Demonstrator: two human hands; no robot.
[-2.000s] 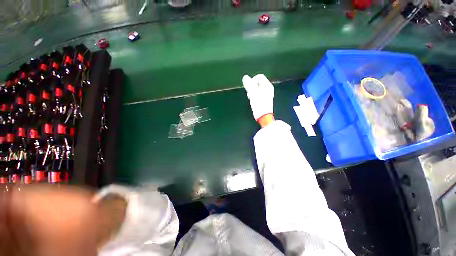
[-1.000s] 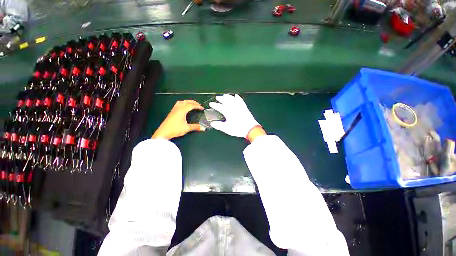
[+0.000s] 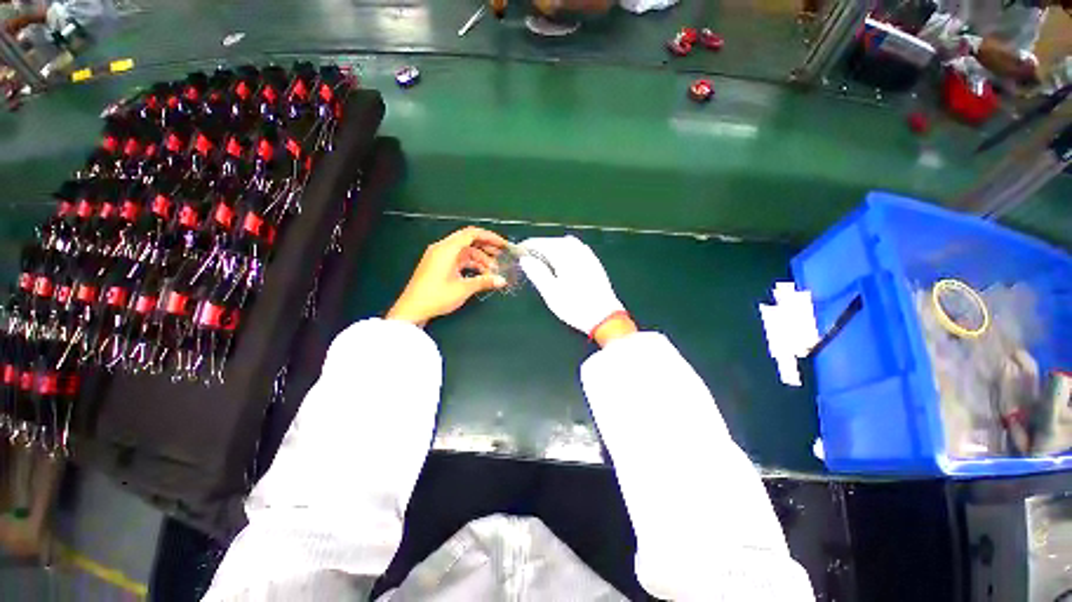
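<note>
My left hand (image 3: 444, 278), bare, holds thin clear plates (image 3: 507, 269) between thumb and fingers above the green bench. My right hand (image 3: 569, 282), in a white knit glove with an orange-red cuff band, is at the right edge of the plates, its fingers bent against a grey edge-on stack. How many plates each hand holds cannot be told. Rows of black clamped units (image 3: 192, 214) with red bands and silver wire legs stand on a black foam tray (image 3: 277, 294) at the left.
A blue tote (image 3: 876, 400) with a tape roll (image 3: 960, 308) and crumpled clear film stands at the right. White paper slips (image 3: 785, 334) lie beside it. Small red housings (image 3: 702, 89) lie on the far bench surface. A dark bin (image 3: 811, 517) is below the bench edge.
The left hand has come from the lower left to the plates, and the right hand has moved left to meet it. Since one second ago the hands have shifted slightly and the plates show between them.
</note>
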